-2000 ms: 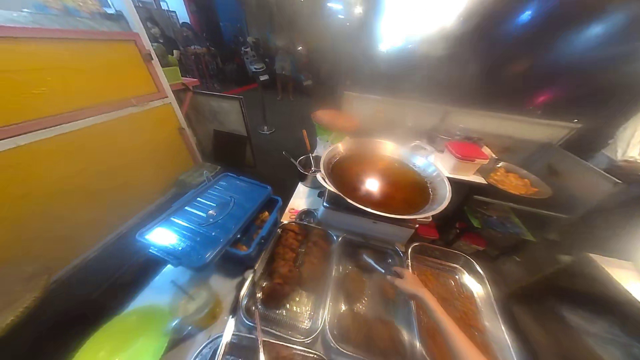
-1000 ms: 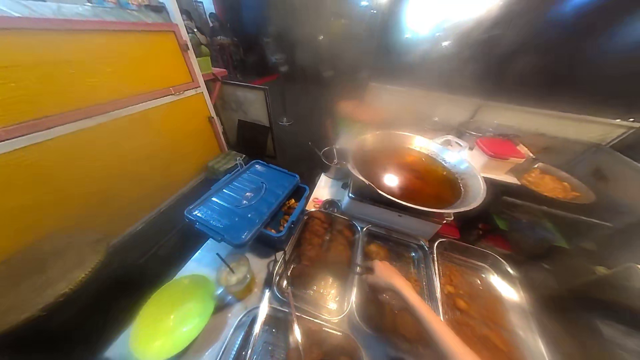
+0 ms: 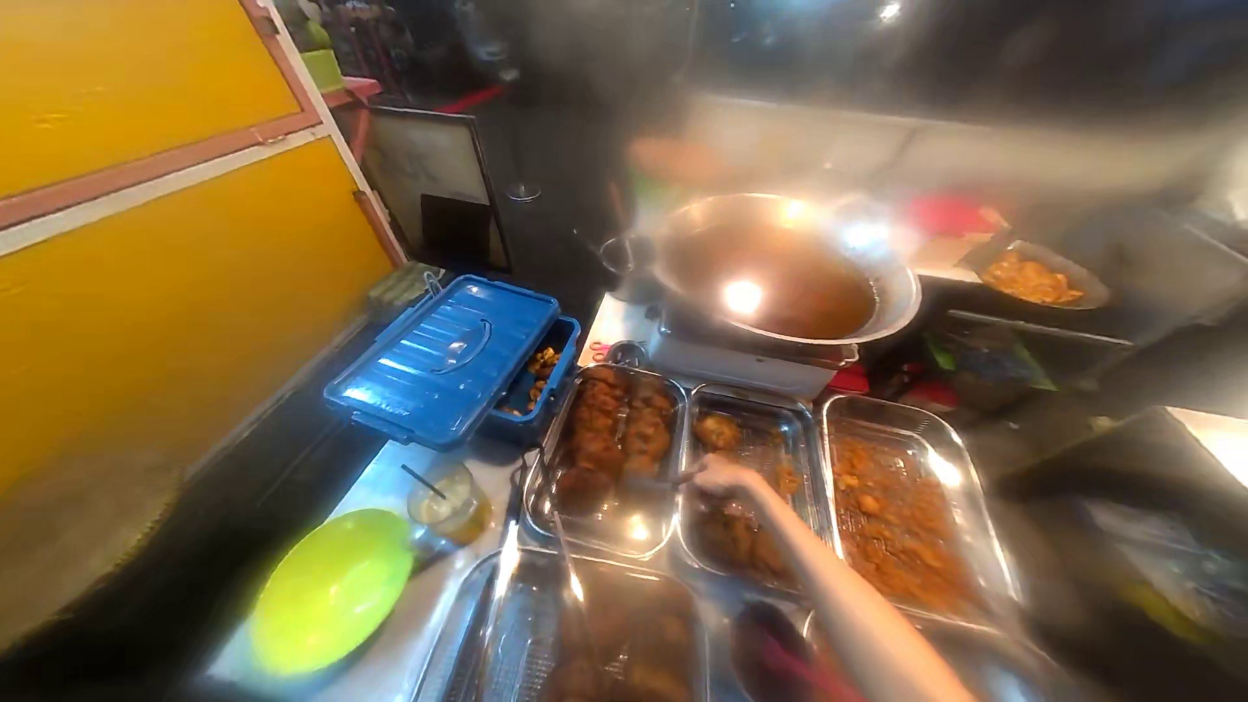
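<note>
My right hand reaches in from the lower right over a steel tray of browned food pieces. Its fingers are closed around a thin metal utensil, whose blurred end points left over the neighbouring steel tray of dark browned pieces; its exact kind cannot be told. To the right of my forearm lies a steel tray of orange-red saucy food. Tongs or a similar long utensil lean across the front left trays. My left hand is outside the view.
Behind the trays a wide metal wok of brown liquid sits on a stove. At left are a blue lidded plastic box, a glass of drink with a straw and a lime-green plastic bowl. A pan of food stands at back right.
Over the middle tray, my right hand has moved left and now has the utensil's end over the tray beside it. The view has shifted somewhat.
</note>
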